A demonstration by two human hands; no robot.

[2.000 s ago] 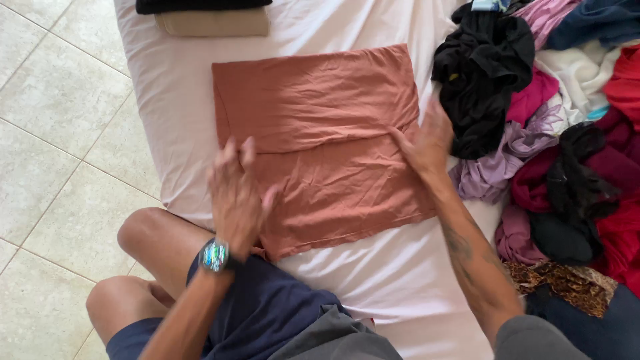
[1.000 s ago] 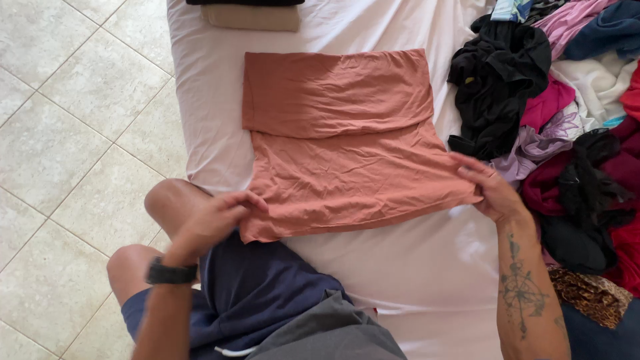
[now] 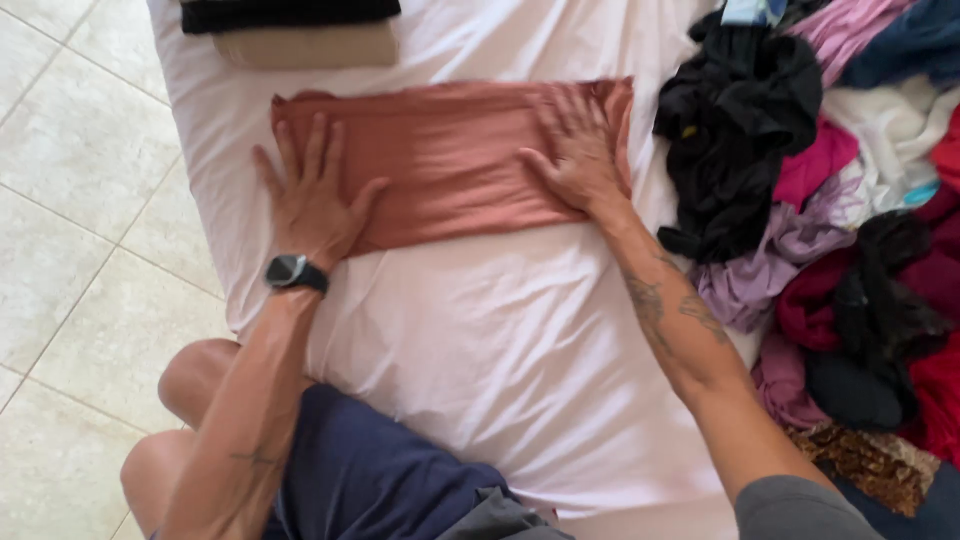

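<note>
A terracotta-coloured cloth garment (image 3: 450,165) lies folded into a wide, flat rectangle on the pale pink bed sheet (image 3: 480,330). My left hand (image 3: 315,199) rests flat on the garment's left end, fingers spread, with a dark watch (image 3: 296,273) on the wrist. Flat on the right end lies my right hand (image 3: 574,154), its fingers also spread and slightly blurred. Neither hand grips the fabric. Some wrinkles run across the middle of the garment, between the two hands.
Folded black (image 3: 292,13) and tan (image 3: 311,45) cloths are stacked at the top left of the bed. A loose heap of mixed clothes, with a black garment (image 3: 739,135) nearest, covers the right side. Beyond the bed's left edge is a tiled floor (image 3: 90,225).
The garment's lower part, held at its bottom corners one second ago, is now folded up, making a narrower strip. Both hands have moved up onto it and let go of the corners.
</note>
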